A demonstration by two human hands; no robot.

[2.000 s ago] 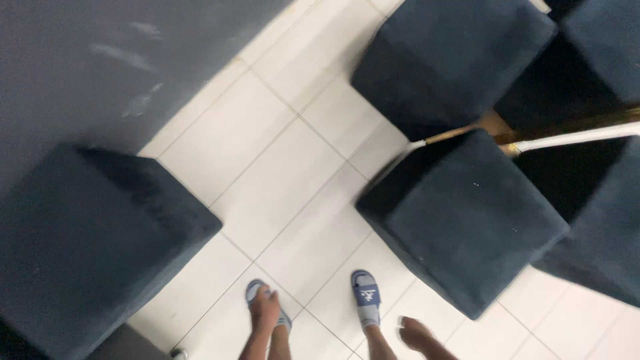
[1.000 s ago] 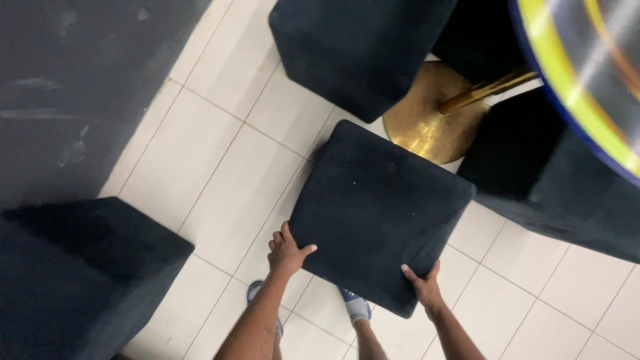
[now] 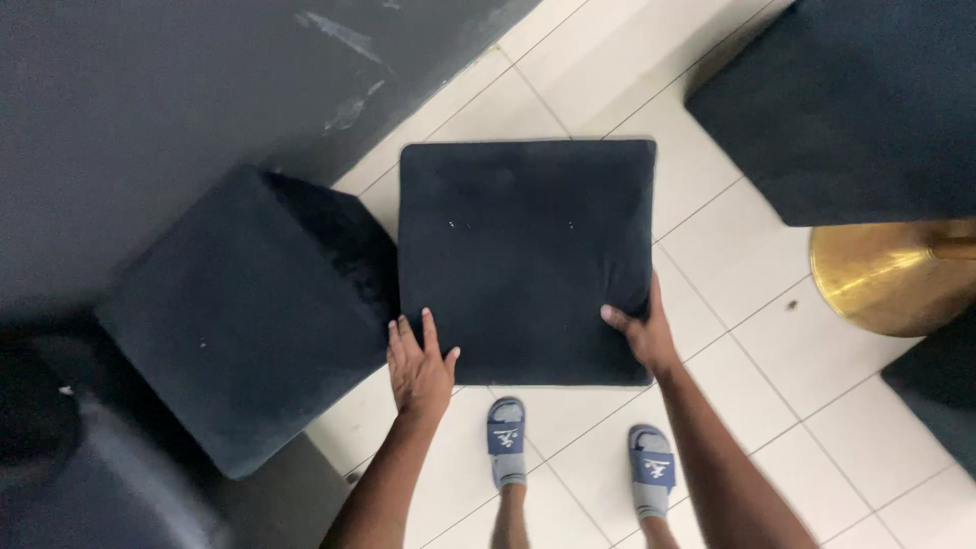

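Note:
A dark, square fabric-covered cube stool [image 3: 526, 259] is between my hands, its flat top facing the camera. My left hand [image 3: 421, 370] rests on its lower left corner, palm down, fingers apart on the top and edge. My right hand [image 3: 644, 332] grips the right side, thumb on the top and the other fingers down the side, partly hidden. Directly left of this stool, and close against it, stands another dark cube stool [image 3: 244, 328], turned at an angle.
A dark wall [image 3: 191, 91] with scuff marks runs along the upper left. At the right are another dark stool [image 3: 854, 114], a round gold metal base [image 3: 869, 282] and part of a further stool [image 3: 945, 381]. My feet in blue slides [image 3: 506, 435] stand on white floor tiles [image 3: 732, 396].
Both hands, free of the stools two seconds ago, are now on one. That stool has moved away from the gold base to beside the left stool and the wall. The view has shifted left.

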